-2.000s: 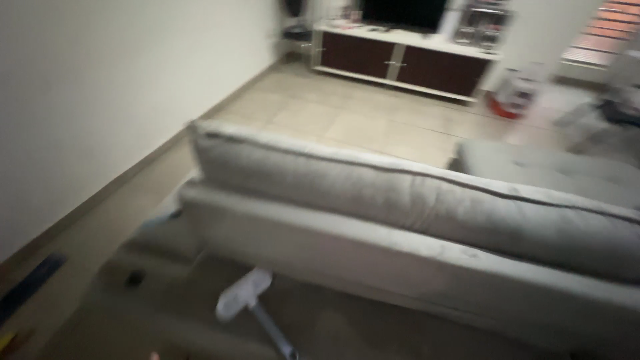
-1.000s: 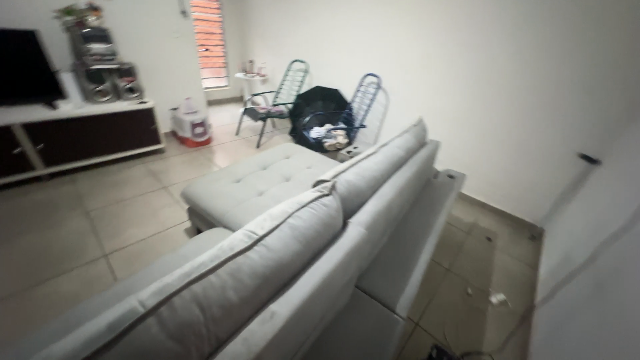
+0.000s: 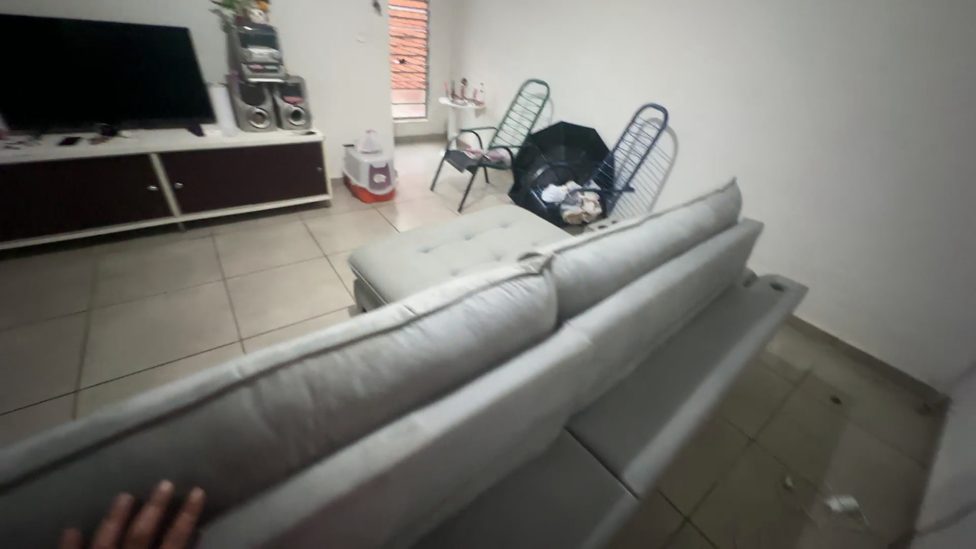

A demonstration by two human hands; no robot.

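Note:
The fingers of my left hand (image 3: 145,522) show at the bottom left edge, slightly apart, with nothing seen between them. They are over or on the grey fabric back cushion (image 3: 366,366) of a sofa; whether they touch it I cannot tell. Behind the cushion runs the sofa's backrest frame (image 3: 488,404), and lower on its rear side lies a flat grey padded part (image 3: 671,366). My right hand is out of view.
A tufted chaise seat (image 3: 450,244) extends beyond the backrest. Past it stand a green cord chair (image 3: 518,122), a blue one (image 3: 637,152), a black open umbrella (image 3: 564,152) holding cloths, a pet carrier (image 3: 370,174) and a TV cabinet (image 3: 244,179). Small debris (image 3: 842,503) lies at right.
The view has swung strongly to the right since the oldest frame. A pale, flat-headed tool on a pole, seen there, is out of view. The fingers of my left hand have come in at the bottom left.

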